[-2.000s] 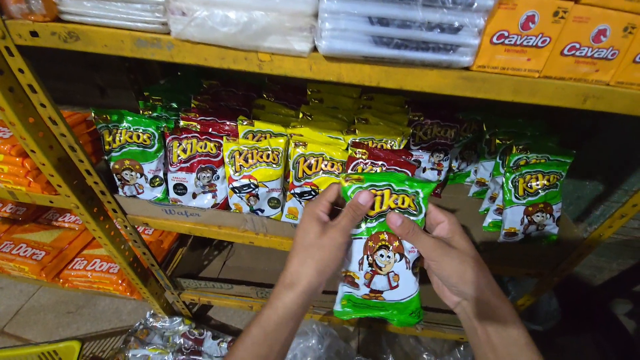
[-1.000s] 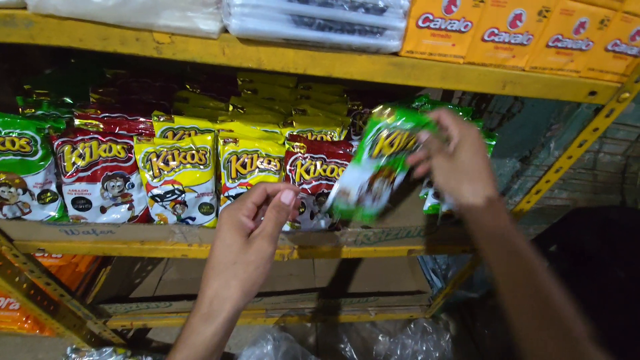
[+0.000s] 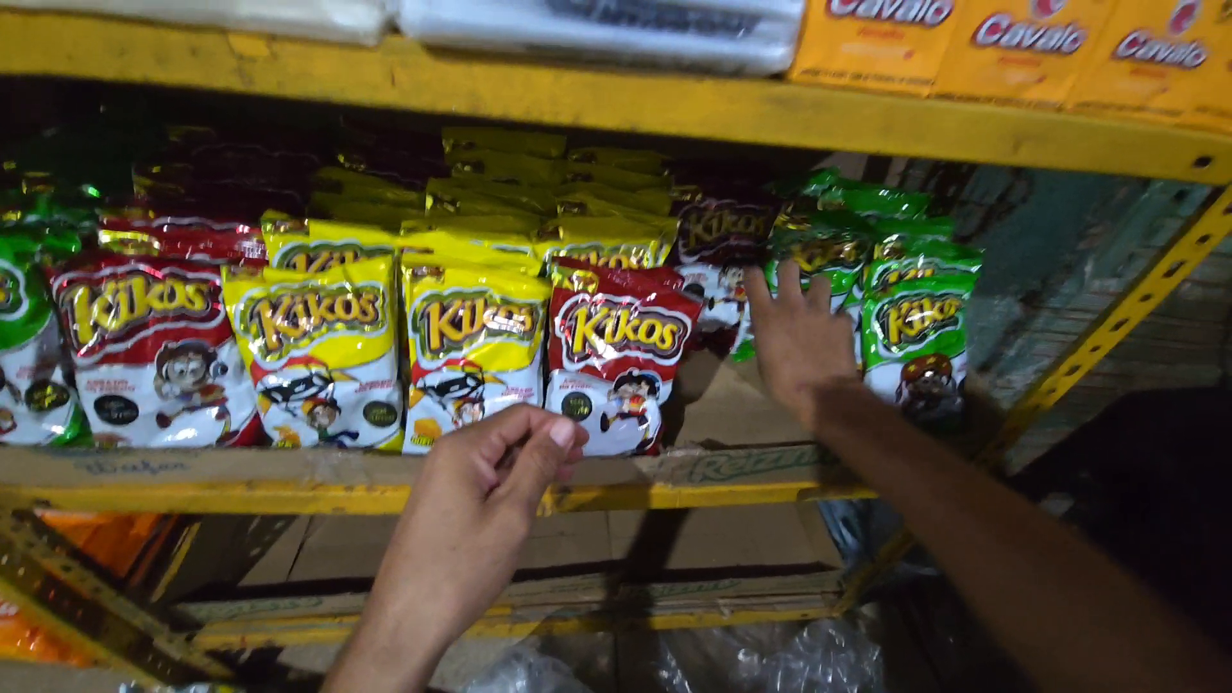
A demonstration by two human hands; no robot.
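Observation:
My right hand (image 3: 804, 337) reaches onto the shelf, its fingertips at a green Kikos snack bag (image 3: 818, 252) in the row toward the right; whether it grips the bag cannot be told. Another green Kikos bag (image 3: 919, 332) stands just right of that hand. With thumb and fingers curled together and nothing seen between them, my left hand (image 3: 510, 462) is before the shelf edge. Behind it stand a yellow Kikos bag (image 3: 476, 337) and a red one (image 3: 621, 337). Further left are a second yellow bag (image 3: 318, 332) and another red bag (image 3: 149, 337).
A yellow metal shelf beam (image 3: 577, 96) runs above the bags, bearing orange Cavalo boxes (image 3: 1011, 48) and clear plastic packs (image 3: 597, 29). Low cardboard edging (image 3: 318, 469) fronts the bags. A perforated yellow upright (image 3: 1107, 337) stands at right. Clear plastic wrap (image 3: 818, 659) lies below.
Two seconds ago both hands held a green Kikos bag in front of the shelf. My right hand then carried it rightward to the green bags, and my left hand let go.

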